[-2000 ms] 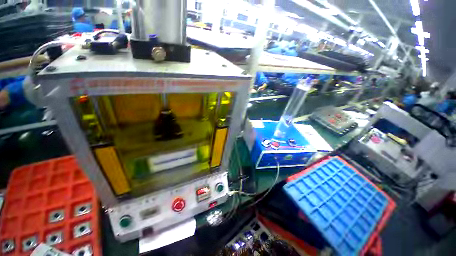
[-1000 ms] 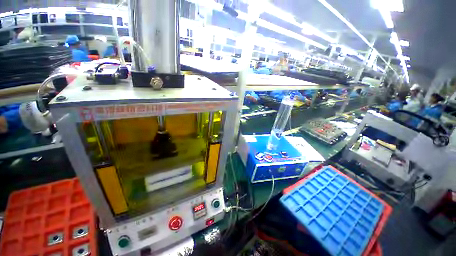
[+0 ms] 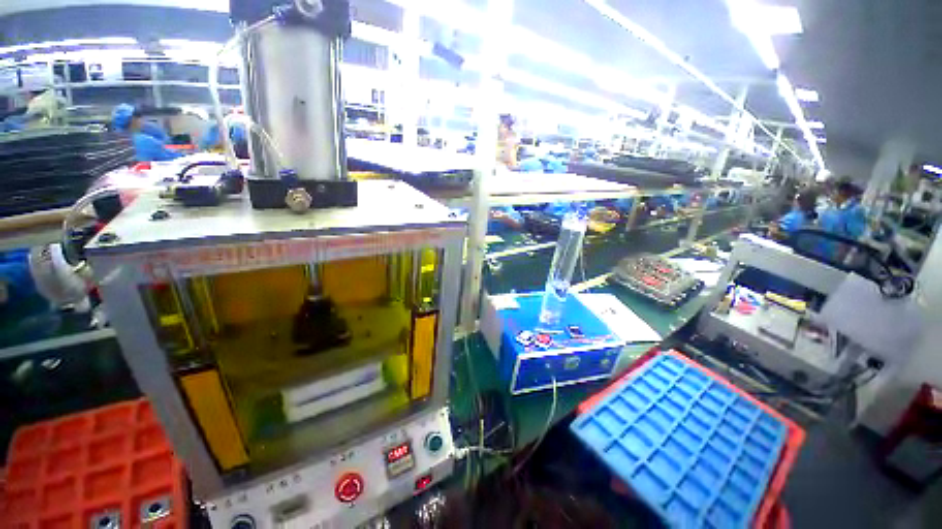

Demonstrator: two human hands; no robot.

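The pneumatic press point(image 3: 284, 382) stands in front of me at the left, with a tall silver cylinder point(image 3: 296, 109) on top. Behind its yellow window the black press head point(image 3: 318, 322) hangs above a pale fixture block point(image 3: 333, 391), with a gap between. The red blister tray point(image 3: 88, 455) lies left of the press; two square parts with dark centres point(image 3: 156, 508) show in its pockets at the bottom edge. The timer display point(image 3: 399, 455) shows lit red digits. Neither of my hands can be made out; the bottom edge is dark and blurred.
A blue control box point(image 3: 563, 356) with a clear upright tube point(image 3: 565, 271) stands right of the press. A blue tray point(image 3: 687, 439) lies tilted on red trays at lower right. Cables run between press and box. Workers in blue point(image 3: 842, 219) are in the background.
The view has tilted up, so the press and trays sit lower and fewer square parts show. The white sheet below the press panel has left the picture. The press head still hangs above the fixture.
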